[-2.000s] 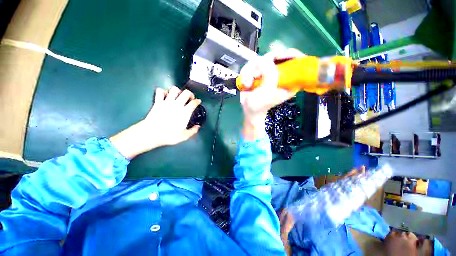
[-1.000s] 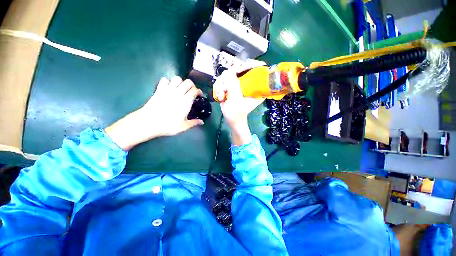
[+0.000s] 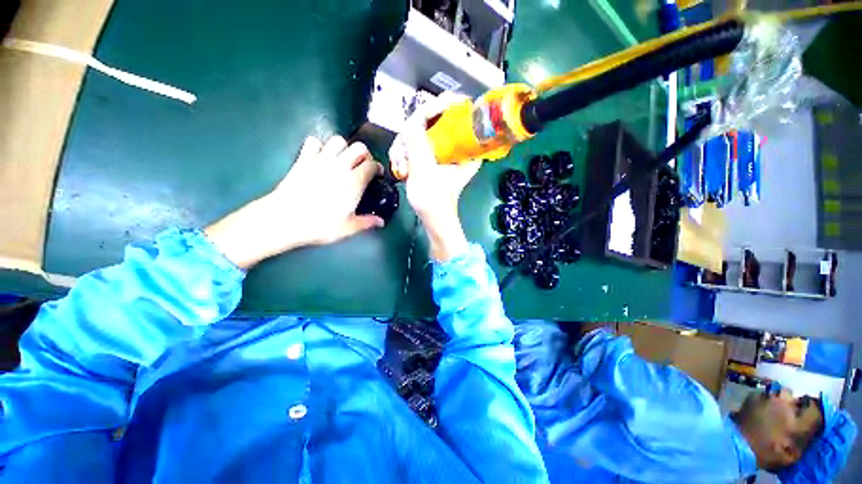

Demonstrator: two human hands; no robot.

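My left hand (image 3: 317, 197) is closed around a glossy round black housing (image 3: 380, 198) on the green mat. My right hand (image 3: 430, 170) grips the orange-yellow electric screwdriver (image 3: 477, 126), its black cable running up to the right. The screwdriver's nose is hidden by my fingers, close to the housing; I cannot tell whether the bit touches it. The silver-grey screw feeder (image 3: 437, 68) stands just beyond my right hand, its front plate partly covered by the hand. Screws are too small to make out.
A cluster of round black parts (image 3: 537, 217) lies right of my right forearm. Beyond it is a black divided bin (image 3: 605, 203) with a white piece. A cardboard strip (image 3: 57, 113) with white tape edges the left. A coworker in blue (image 3: 643, 402) is at the lower right.
The screwdriver has moved from the feeder's front plate down and left toward the held housing. The left hand keeps its hold. The coworker's clear sheet at the lower right is gone from there.
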